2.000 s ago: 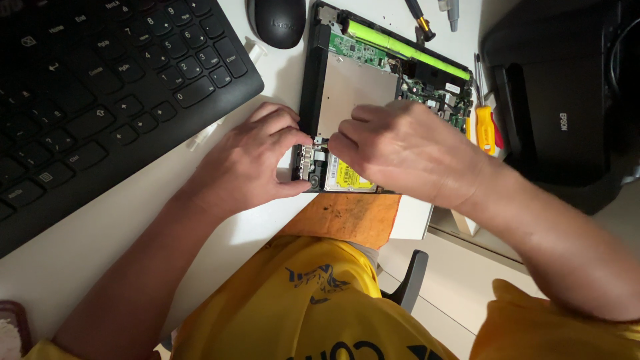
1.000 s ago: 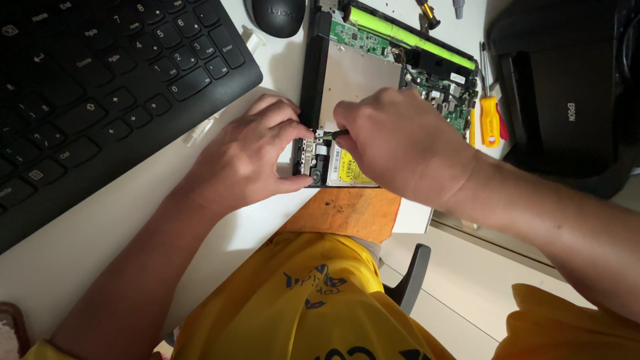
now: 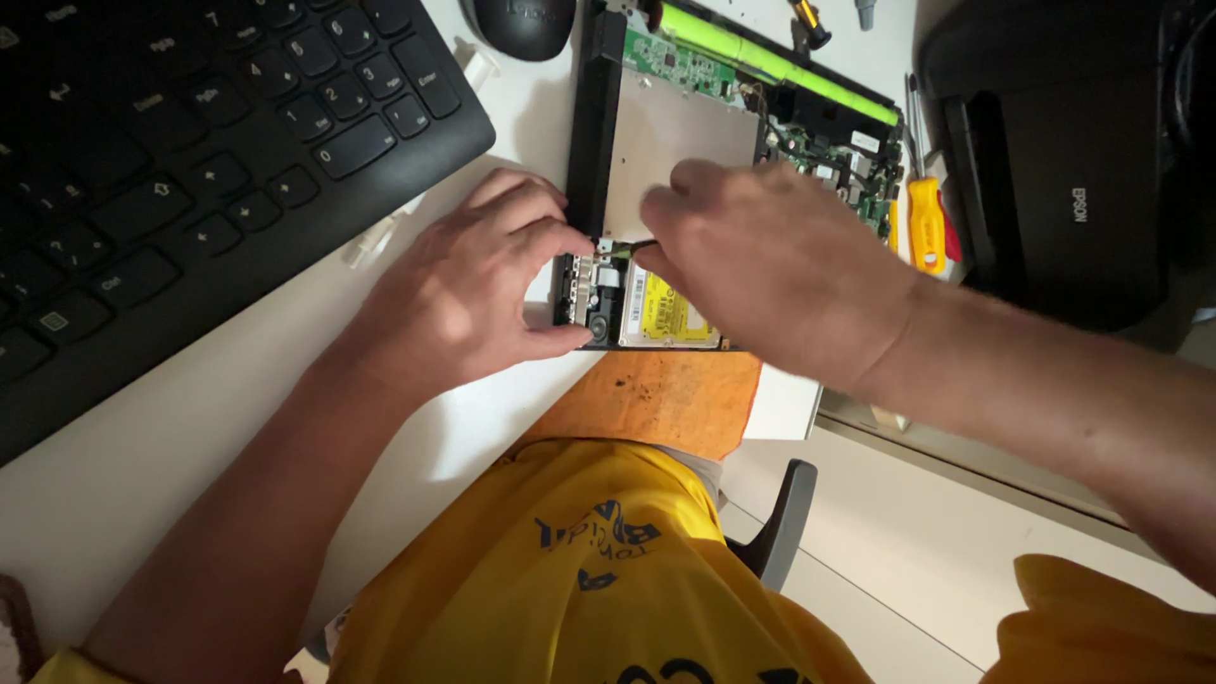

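Note:
An opened laptop base (image 3: 591, 142) lies on the white table with its green boards, metal plate (image 3: 679, 142) and yellow-green cylindrical battery cells (image 3: 769, 59) exposed. My left hand (image 3: 475, 275) spans the left corner of the base, thumb and index finger at the two ends of a small metal-shielded port part (image 3: 580, 290). My right hand (image 3: 769, 256) is closed around a thin, dark and greenish tool (image 3: 622, 250), mostly hidden by the fingers, whose tip meets the upper end of that part. A hard drive (image 3: 665, 309) with a yellow label sits just below the right hand.
A black keyboard (image 3: 285, 123) and a black mouse (image 3: 525, 24) are at the left and top. Right of the base lie a yellow-handled screwdriver (image 3: 925, 223) and a black Epson device (image 3: 1054, 171). Another yellow-and-black tool (image 3: 810, 24) lies above. An orange cloth or mat (image 3: 655, 399) hangs at the table edge.
The thin tool in my right hand shows more plainly than two seconds ago. My left hand keeps its place at the corner of the base.

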